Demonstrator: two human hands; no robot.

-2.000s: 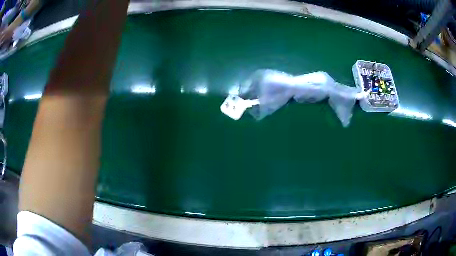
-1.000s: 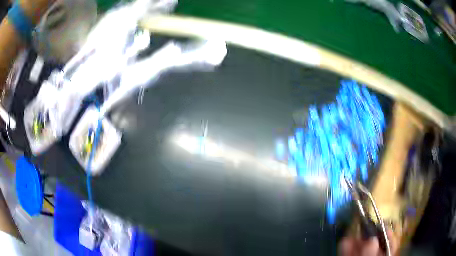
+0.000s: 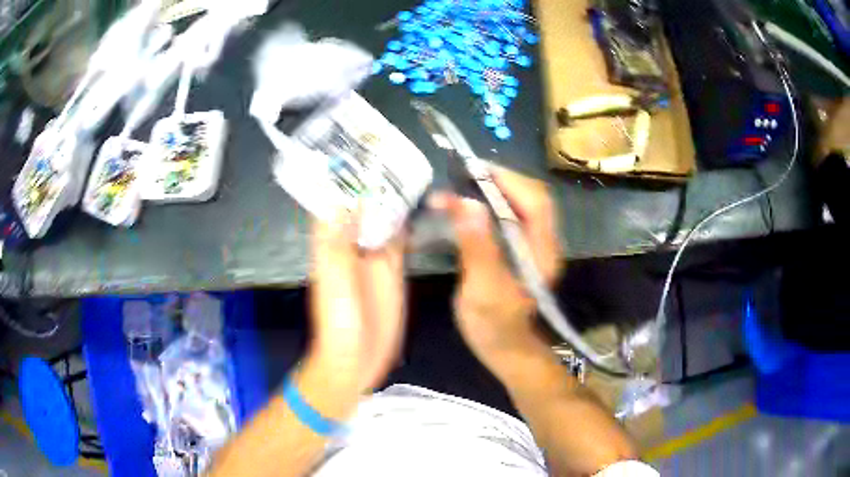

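A white power strip housing (image 3: 352, 160), open side up and blurred, is tilted at the front of the bench, with a white bagged cord (image 3: 312, 67) behind it. My left hand (image 3: 359, 279), with a blue wristband, holds the housing's near edge. My right hand (image 3: 508, 252) holds a soldering iron (image 3: 499, 200) with a pale tube alongside; its tip points up and left, to the right of the housing. Blue disc components (image 3: 457, 47) lie in a loose pile beyond the iron tip. Whether my right fingers also hold a small part cannot be told.
Several filled housings (image 3: 186, 156) with bagged cords lie at the left. A cardboard tray (image 3: 573, 93) with a cream-coloured curved piece (image 3: 610, 163) is at the right, beside a black station with red digits (image 3: 760, 130). A cable hangs at the right. A blue bin (image 3: 244, 373) stands below the bench edge.
The view has swung down to the bench. My left hand now holds a housing in front. My right hand, with the iron, has come from the pile side to beside the housing.
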